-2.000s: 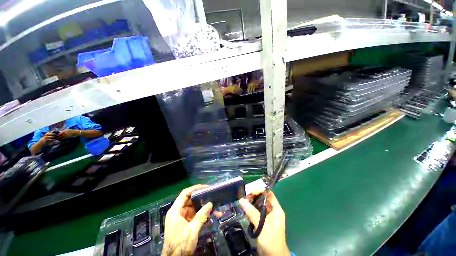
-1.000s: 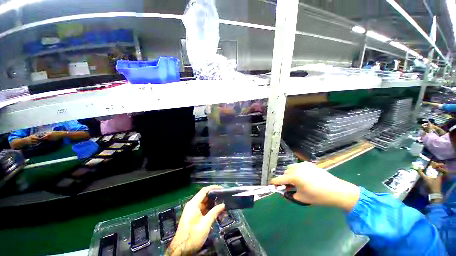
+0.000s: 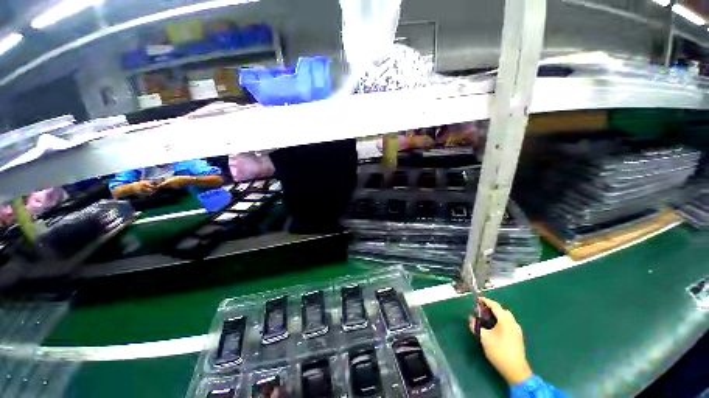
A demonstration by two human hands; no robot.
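Note:
A clear blister tray lies on the green bench, with black phones in its two visible rows of pockets, such as one in the back row. The tray's near side is cut off by the lower edge. My right hand is right of the tray, closed around the dark handles of the scissors. The thin blades point up beside the post's foot. My left hand is not clearly seen; a small reddish patch low in the tray is too unclear to name.
A white post stands behind my right hand, under a white shelf with a blue bin. Filled trays are stacked behind the post; other trays sit on a brown board. People's arms show across the line.
The phone that my left hand held above the tray is no longer seen there. My right hand has drawn back from it with the scissors. The view has turned, showing more of the tray.

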